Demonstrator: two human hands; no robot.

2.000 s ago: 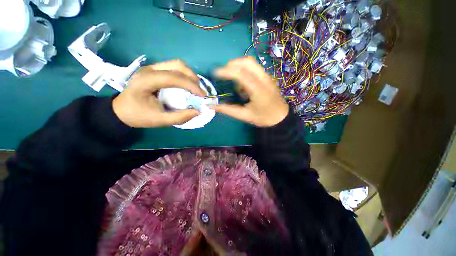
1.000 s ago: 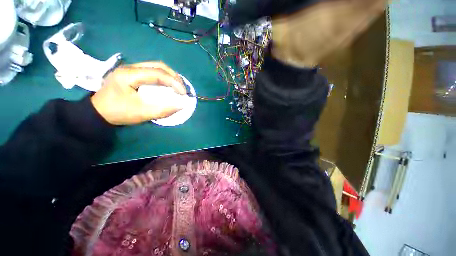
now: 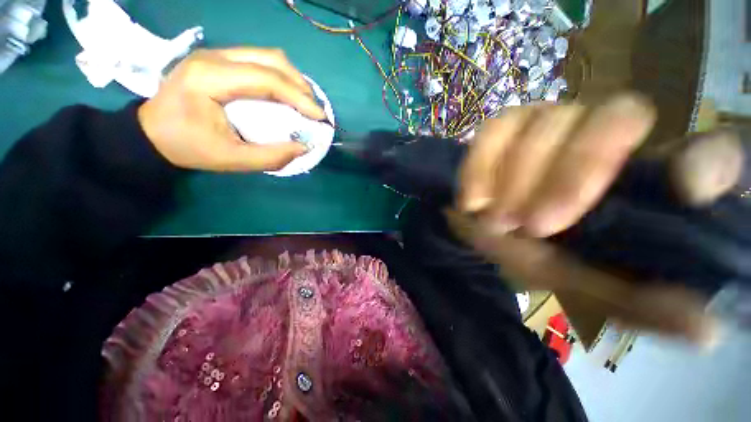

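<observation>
My left hand (image 3: pixel 218 111) holds a round white plastic housing (image 3: pixel 268 124) on the green mat, with its thumb and fingers around it. My right hand (image 3: pixel 560 169), blurred, grips a black electric screwdriver (image 3: pixel 416 158) that lies level and points left. The driver's thin tip is at the right side of the housing, near a small metallic part by my left thumb. Whether the tip touches a screw cannot be told.
A white housing with a curved arm (image 3: pixel 123 49) lies at the upper left. A heap of wired motors (image 3: pixel 469 70) lies at the upper right, with a brown carton (image 3: pixel 609 62) beside it. The mat's front edge (image 3: pixel 272 234) runs below my hands.
My right hand has left the housing, reached up and right, and come back lower holding the black screwdriver against the housing's right side. My left hand still holds the housing.
</observation>
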